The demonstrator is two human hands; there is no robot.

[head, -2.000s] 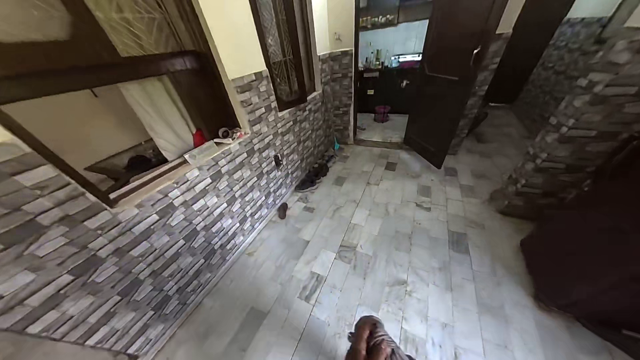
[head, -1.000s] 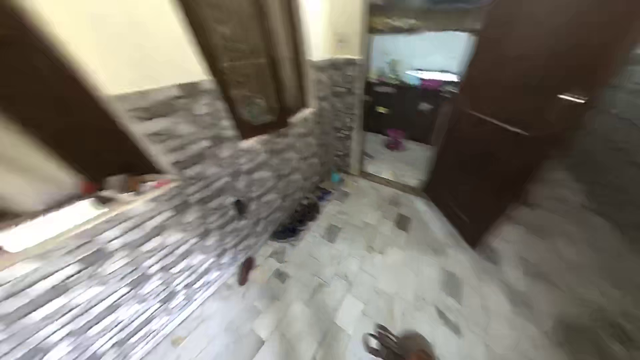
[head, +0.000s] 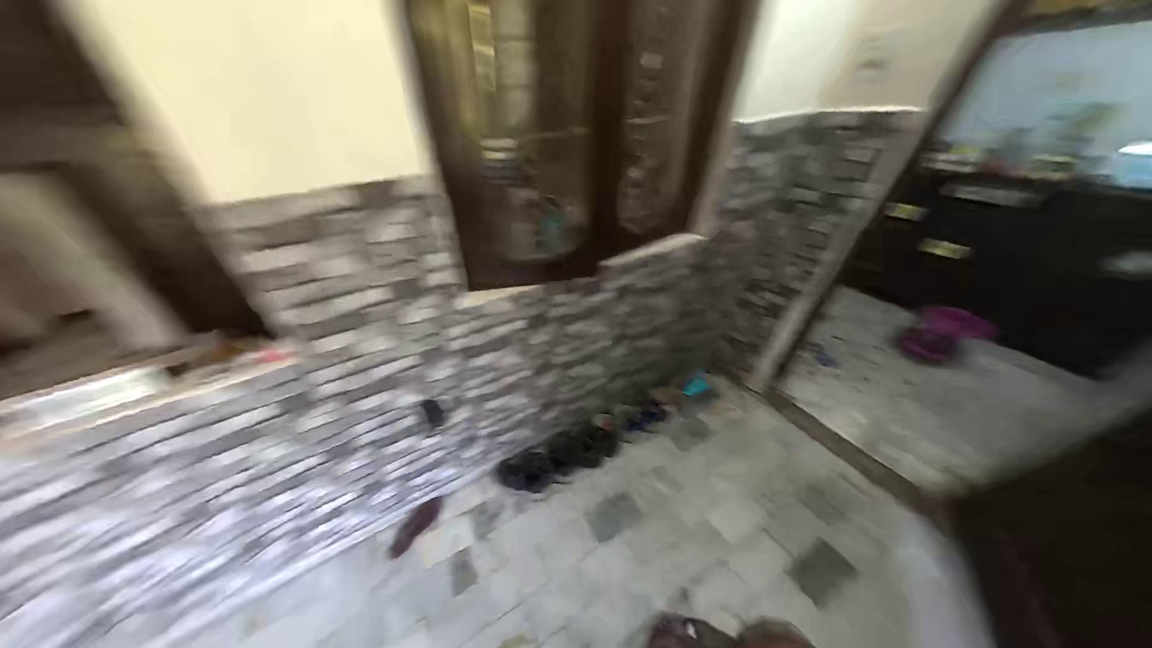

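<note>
Neither my left hand nor my right hand shows in the head view. At the bottom edge, a blurred brown shape (head: 729, 634) looks like part of a foot in footwear, cut off by the frame. Several dark shoes (head: 558, 457) stand in a row on the marble floor against the stone-clad wall. A reddish-brown slipper (head: 416, 526) lies nearer, beside the foot of the same wall. Beyond the shoes, near the doorway, is a small turquoise item (head: 696, 385) that I cannot identify.
A raised threshold (head: 850, 450) crosses the doorway at right, with a magenta plastic tub (head: 940, 335) beyond it before dark cabinets (head: 1026, 261). A dark door (head: 1062, 540) fills the lower right. A brown-framed window (head: 576, 162) and a sill (head: 99, 396) holding small items line the wall.
The view has swung left and moved closer to the wall, shoes and doorway. The brown shape at the bottom edge now shows less than before.
</note>
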